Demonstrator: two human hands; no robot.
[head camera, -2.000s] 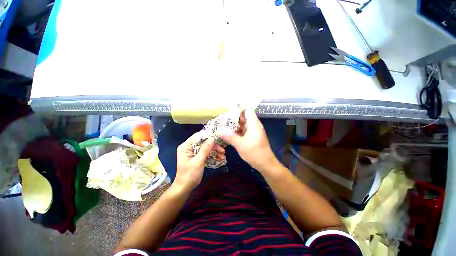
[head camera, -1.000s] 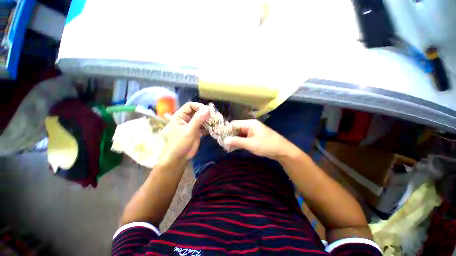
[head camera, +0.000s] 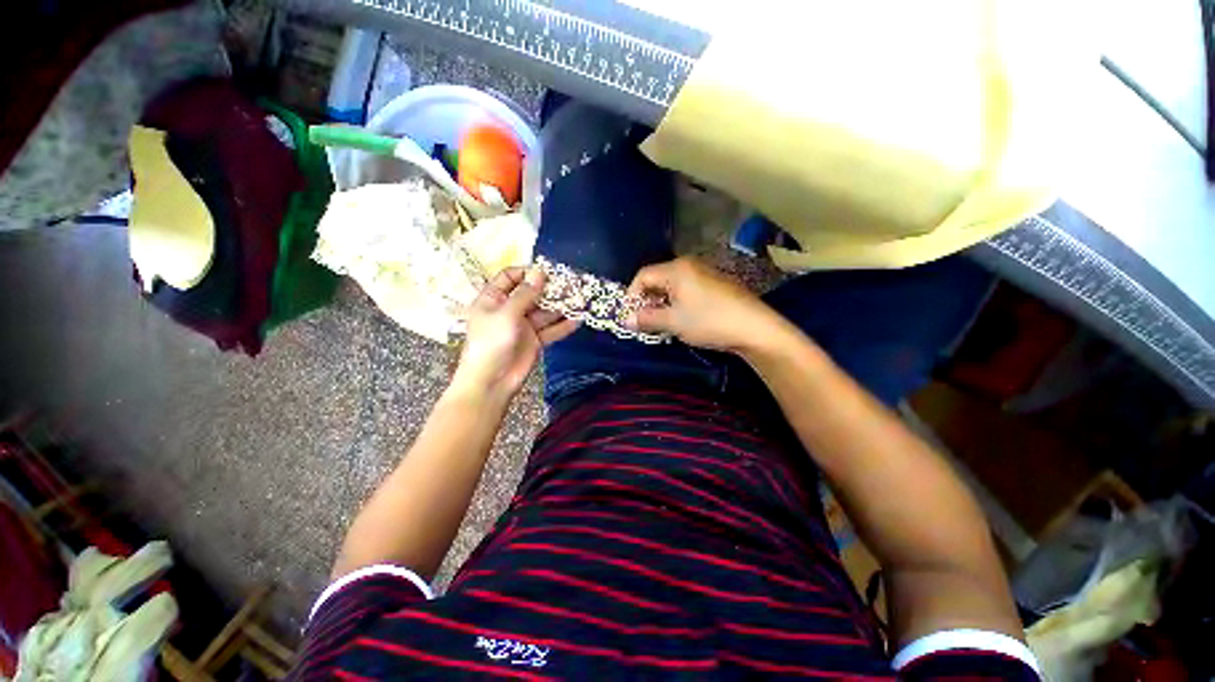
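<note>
A beige openwork lace trim is stretched flat between my two hands, above my lap. My left hand pinches its left end between thumb and fingers. My right hand pinches its right end. A pale yellow fabric piece lies on the table and hangs over its front edge, above and to the right of my hands. The lace and this fabric do not touch.
The table's ruler-marked edge crosses the top. A white basin on the floor holds cream fabric and an orange object. Dark red and green cloth lies left. More pale fabric shows in both lower corners.
The view has turned and moved lower left, so the table tools are out of view. The bunched lace is now spread flat between my hands. More yellow fabric shows over the edge.
</note>
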